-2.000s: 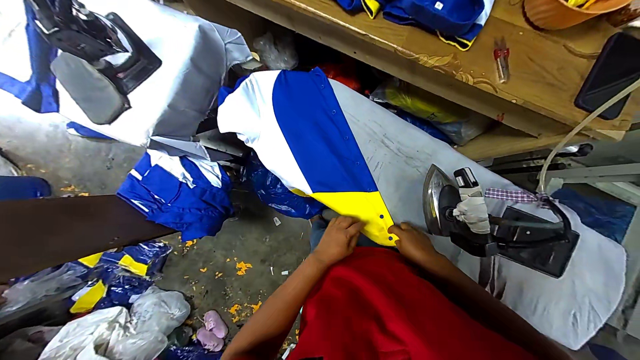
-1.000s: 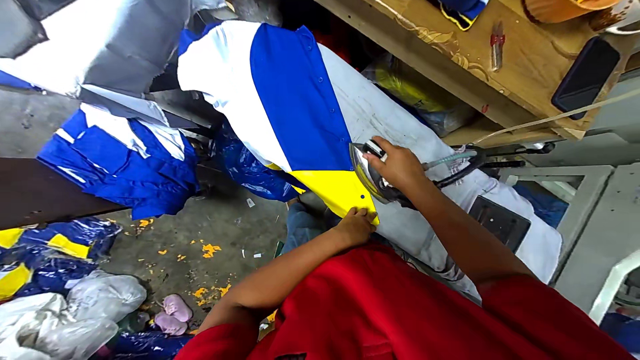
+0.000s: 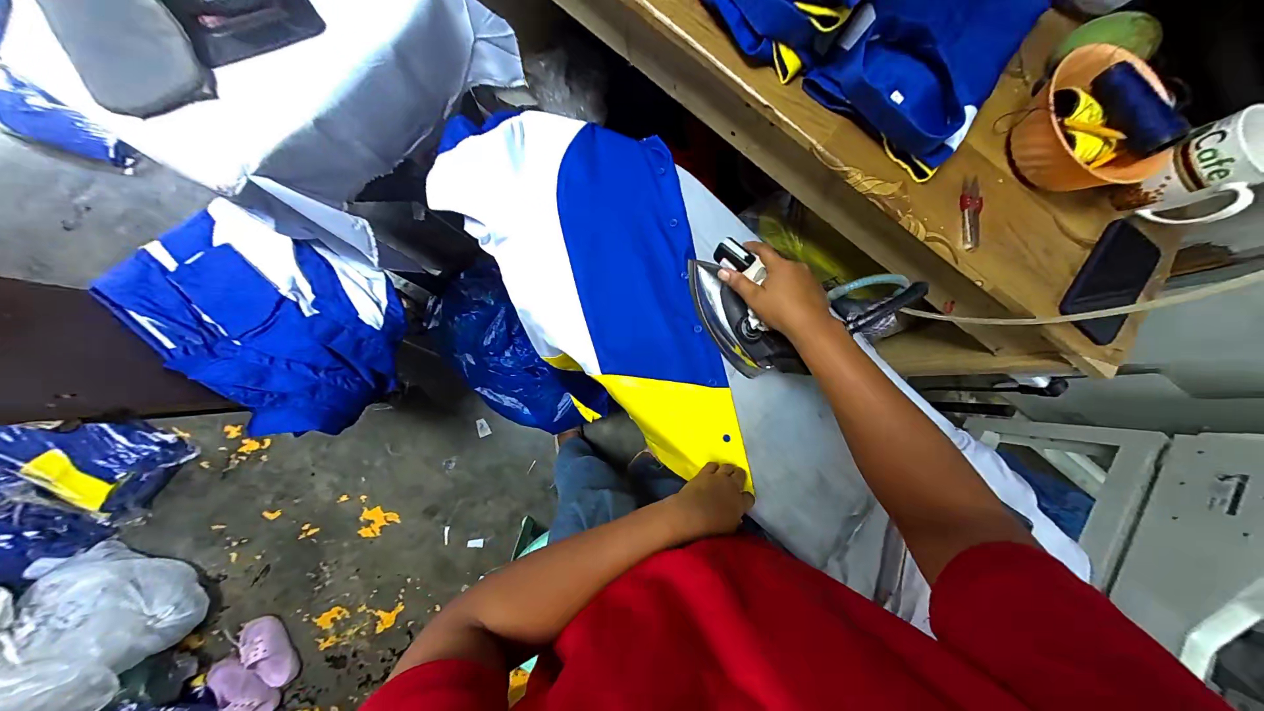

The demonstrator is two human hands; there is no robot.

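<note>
A blue, white and yellow buttoned garment (image 3: 632,267) lies draped over the narrow end of a padded ironing board (image 3: 805,444). My right hand (image 3: 785,291) is closed on the handle of an electric iron (image 3: 731,321), whose soleplate edge lies along the blue buttoned edge of the garment. The iron's tip points toward the board's far end. With its fingers, my left hand (image 3: 716,494) holds the yellow lower corner of the garment, near a dark button. The iron's cord and hose run off to the right.
A wooden table (image 3: 889,212) at upper right holds folded blue garments (image 3: 889,79), thread snips (image 3: 971,212), an orange pot of thread spools (image 3: 1047,148), a mug (image 3: 1215,163) and a phone (image 3: 1111,281). Blue-and-white clothes (image 3: 257,316) hang at left. Plastic bags (image 3: 109,612) and pink clogs (image 3: 267,652) lie on the floor.
My right hand let go of the garment's corner, took the iron from the board's right part, and has moved it up along the buttoned edge. My left hand stays at the yellow corner.
</note>
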